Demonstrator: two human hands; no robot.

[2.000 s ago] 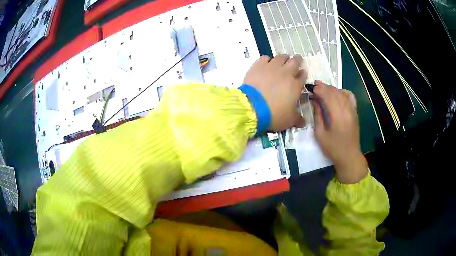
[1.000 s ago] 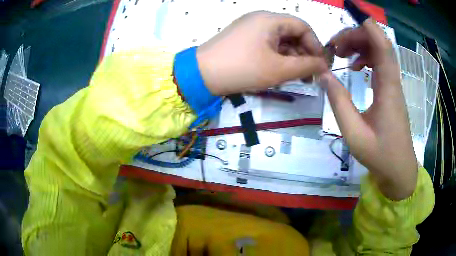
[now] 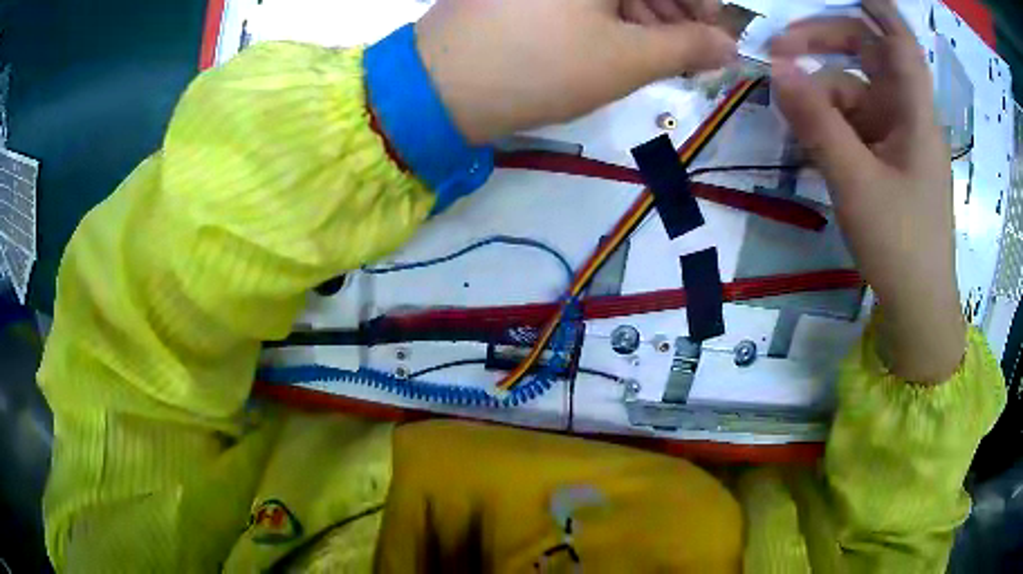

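The display back (image 3: 449, 213) lies in front of me. The multicolour cable (image 3: 615, 233) runs diagonally across it, from near the lower edge up to my fingertips. One black tape piece (image 3: 667, 185) crosses this cable and a dark red strand; another black tape piece (image 3: 703, 294) lies over the red-and-black cable bundle (image 3: 628, 304). My left hand (image 3: 572, 62), cut by the top edge, has its fingertips pinched above the panel. My right hand (image 3: 864, 123) faces it, thumb and fingers close together. A small brownish piece shows between the hands; whether either holds it is unclear.
The blue coiled cord (image 3: 438, 383) of the wrist strap (image 3: 417, 112) lies over the panel's lower left. A metal bracket (image 3: 729, 419) runs along the lower edge, above the red foam holder (image 3: 729, 451). Sticker sheets (image 3: 16, 213) lie at the far left.
The view now centres on the panel's cables. Both hands have moved up in view, away from the lower tape piece. The multicolour cable under the upper tape piece now shows clearly.
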